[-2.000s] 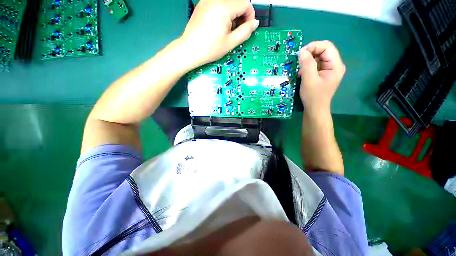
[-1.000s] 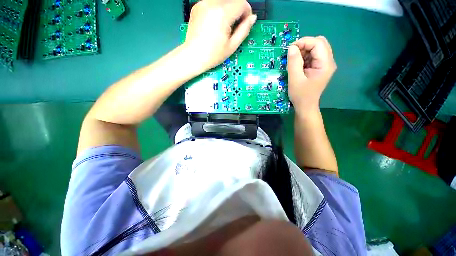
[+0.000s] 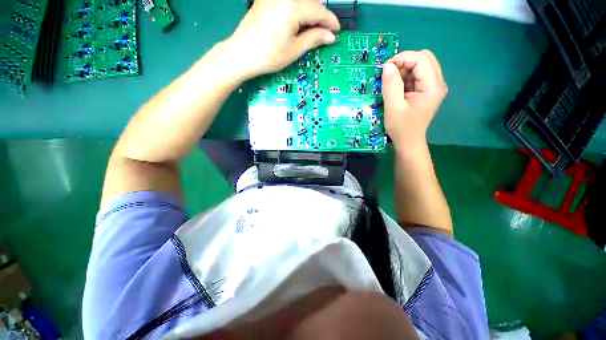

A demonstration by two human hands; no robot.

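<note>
A green circuit board panel (image 3: 345, 89) with blue and black parts lies on a black holder (image 3: 301, 174), whose slotted handle sticks out at the bench's front edge. My left hand (image 3: 286, 36) lies over the panel's upper left, fingers curled and thumb and fingertips close together near its top edge. Anything held in it is hidden. My right hand (image 3: 417, 83) is at the panel's upper right edge, thumb and forefinger pinched together beside a blue part. Any part between these fingertips is too small to tell. A tiny red part (image 3: 381, 40) shows near the top right corner.
Other populated green boards (image 3: 100, 40) lie at the left with a dark strip between them. A small board piece (image 3: 159, 12) is beside them. Black ribbed holders (image 3: 548, 99) lean at the right, above a red stool (image 3: 551, 199). A white sheet (image 3: 492, 6) is at the back.
My right hand has moved left, its fingertips now over the panel's right edge. The panel sits slightly higher in view than two seconds ago. My left hand has shifted slightly.
</note>
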